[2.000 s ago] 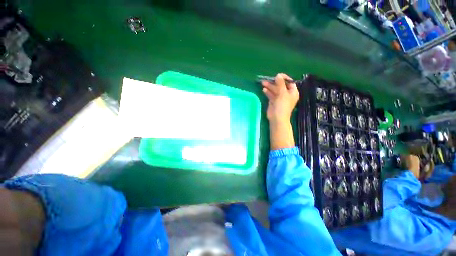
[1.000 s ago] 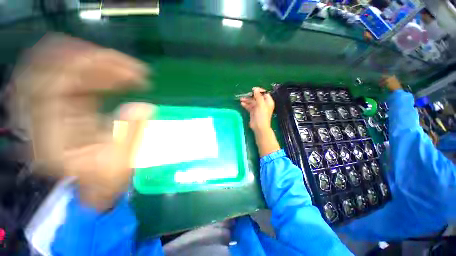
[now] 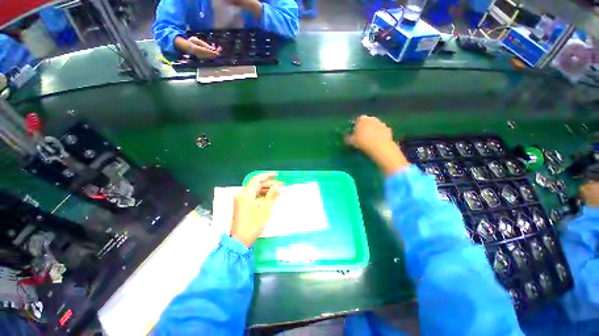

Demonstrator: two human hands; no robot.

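Observation:
The light green tray (image 3: 358, 226) lies in front of me with a white sheet (image 3: 302, 209) across it. The sheet sticks out past the tray's left rim. My left hand (image 3: 255, 209) is over the sheet's left part, fingers bent; whether it holds anything small cannot be told. My right hand (image 3: 373, 139) is beyond the tray's far right corner, over the green mat. Something small and dark shows at its fingertips, too blurred to name. The black blister tray (image 3: 486, 190) with silver modules in its pockets lies to the right of my right forearm.
A small module (image 3: 202, 141) lies on the mat at far left. The black fixture (image 3: 85, 170) and a long pale sheet (image 3: 161, 269) are at left. A green disc (image 3: 533, 156) sits beyond the blister tray. Another person works across the bench; a blue-white box (image 3: 410, 39) stands there.
My left hand, a blur at the left one second ago, is now over the sheet. My right hand has turned palm down, and the tweezers seen before no longer show clearly. The view has tilted up.

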